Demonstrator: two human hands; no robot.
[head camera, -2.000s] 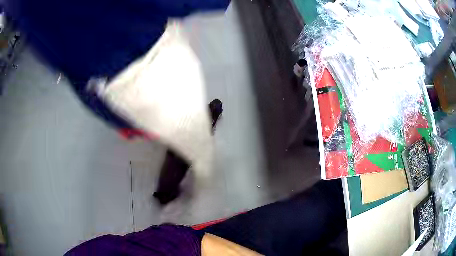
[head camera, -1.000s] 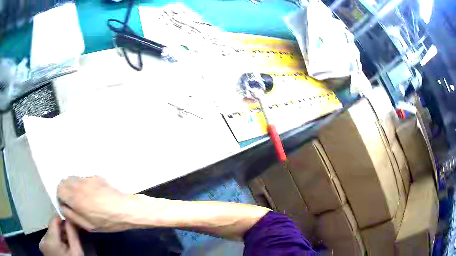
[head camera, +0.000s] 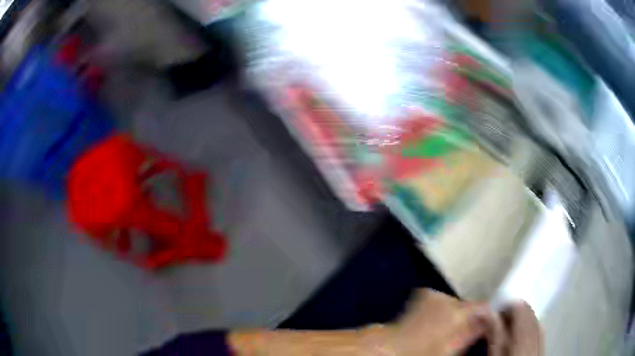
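Note:
The picture is strongly blurred. A white panel (head camera: 539, 254) slants over the beige board at the lower right. My left hand (head camera: 442, 323) comes in from the bottom left, and its fingertips meet the panel's near end. My right hand (head camera: 519, 330) is at the same end, close beside the left, with its fingers bent around the edge. Both hands appear to hold the panel. Any small part between the fingers is hidden by the hands and blur.
A red plastic stool (head camera: 139, 205) stands on the grey floor at left, with a blue crate (head camera: 45, 118) behind it. Bright clear plastic (head camera: 348, 49) covers the red-green board (head camera: 418, 142). Cardboard (head camera: 456, 177) and dark parts trays (head camera: 557, 177) lie near the beige board (head camera: 480, 233).
The view has swung left from the yellow sheet and hammer to the floor, stool and plastic-covered board. Both hands are still together at the panel's near end.

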